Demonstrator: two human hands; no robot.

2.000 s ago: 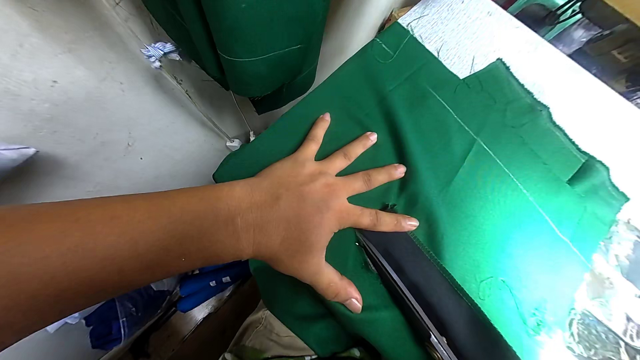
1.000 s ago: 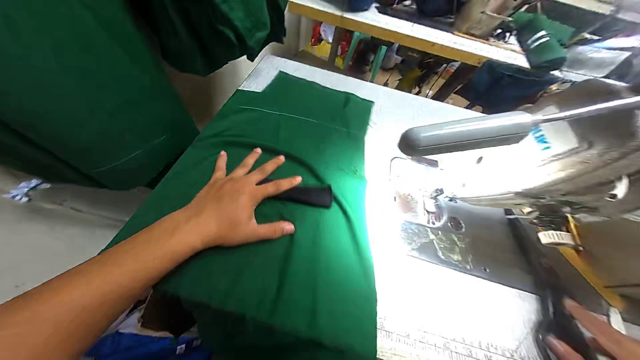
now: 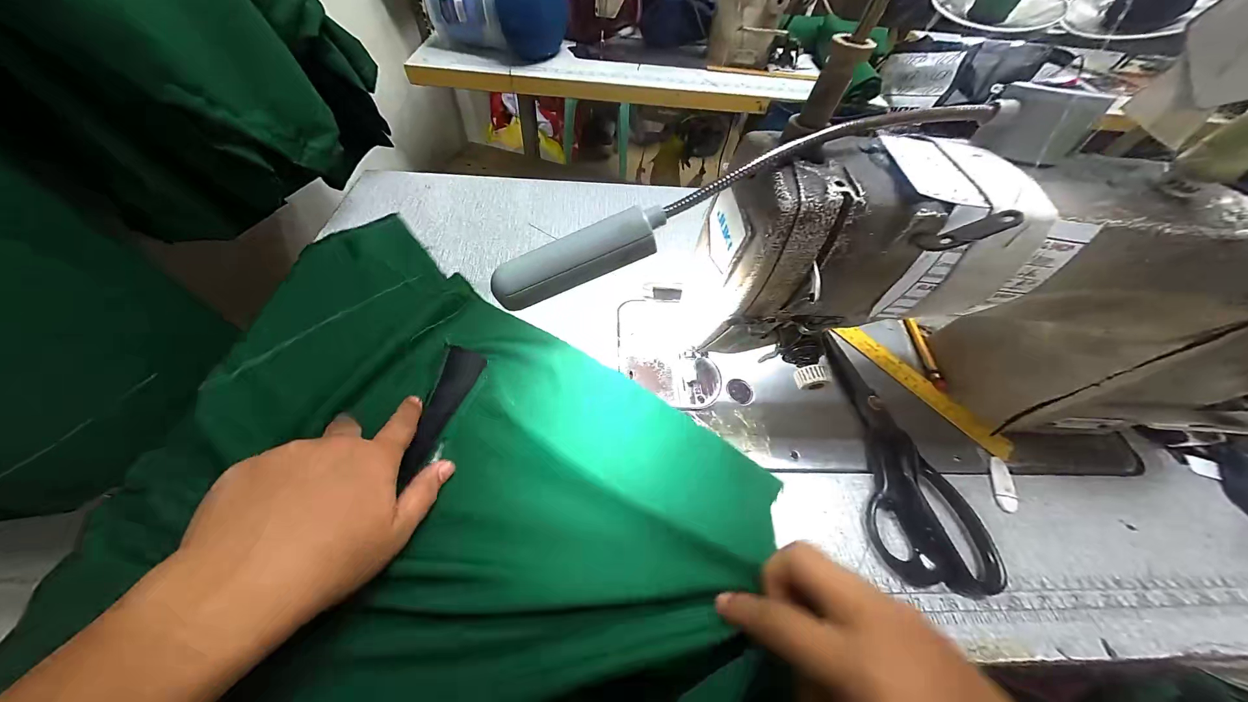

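Green fabric (image 3: 585,468) is spread over the near left part of the sewing table, with a narrow black strip (image 3: 450,395) showing in a slit in it. My left hand (image 3: 302,497) lies on the fabric, its index finger and thumb on either side of the strip. At the fabric's right edge, my right hand (image 3: 838,619) pinches the cloth between thumb and fingers; it is slightly blurred. Black-handled scissors (image 3: 907,487) lie on the table by the machine bed, right of the fabric and apart from both hands.
An industrial sewing machine (image 3: 829,244) stands at the right, with a grey lamp (image 3: 575,258) on a flexible neck. A yellow ruler (image 3: 926,390) lies beneath its arm. More green cloth (image 3: 175,97) hangs at the left. Another table (image 3: 624,83) stands behind.
The scissors, under my right hand at the right a second ago, now lie free. My right hand has moved left onto the fabric's edge. The fabric has shifted and bunches near my hands.
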